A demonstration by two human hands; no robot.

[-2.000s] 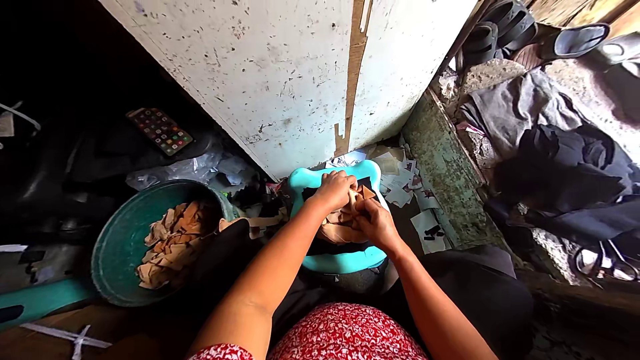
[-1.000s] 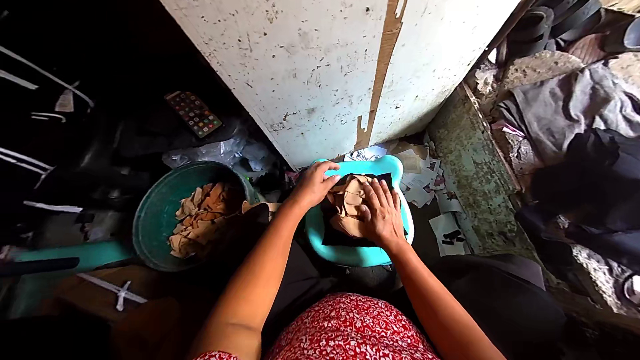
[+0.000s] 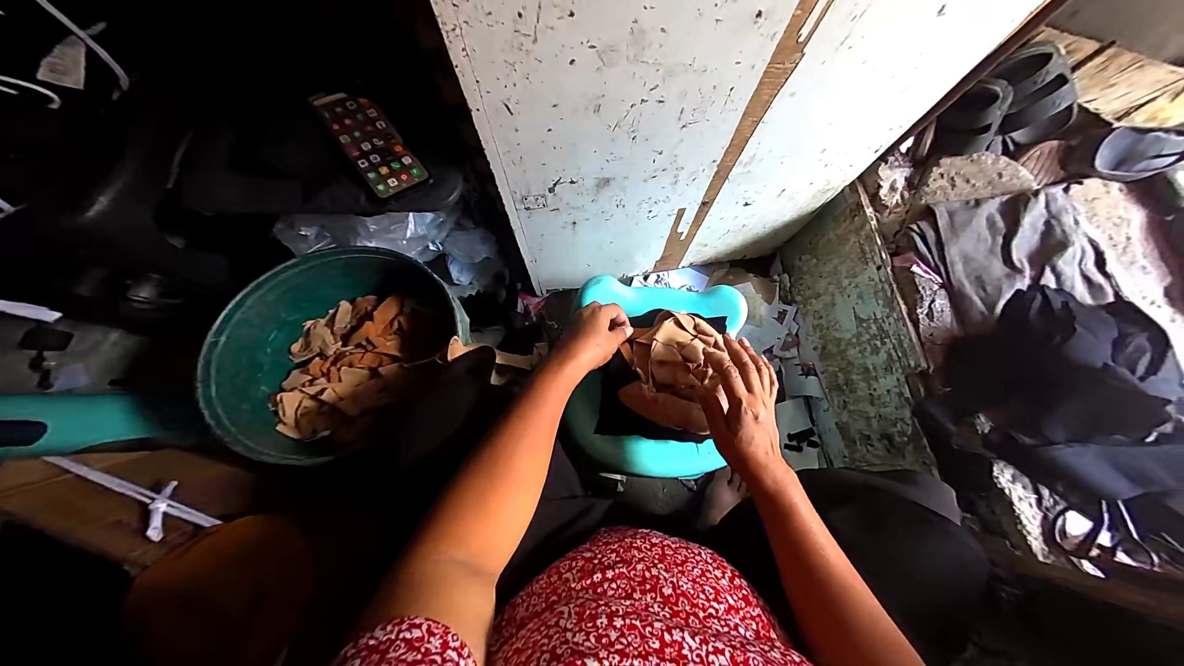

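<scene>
A turquoise plastic stool [image 3: 647,460] stands between my knees, with a black cloth [image 3: 615,412] on its top. On the cloth lies a heap of tan and brown pieces of thin sheet material [image 3: 680,351], leather or fabric. My left hand [image 3: 597,335] is at the heap's left edge, fingers bent and fingertips together; whether a piece is between them is too small to tell. My right hand [image 3: 743,402] rests with spread fingers against the right side of the heap. Left of the stool, a green plastic basin [image 3: 222,370] holds more tan and brown pieces [image 3: 342,370].
A white scuffed panel [image 3: 638,120] rises behind the stool. A phone [image 3: 370,143] with a lit screen lies beyond the basin, near clear plastic bags [image 3: 370,231]. Paper scraps [image 3: 768,319] lie right of the stool, beside a worn ledge [image 3: 851,314]. Dark cloths [image 3: 1054,370] and sandals [image 3: 1027,97] are farther right.
Two seconds ago both hands were together over the heap; one second ago they were apart. Since then my left hand has drawn its fingers together, and my right hand has shifted to the heap's right side.
</scene>
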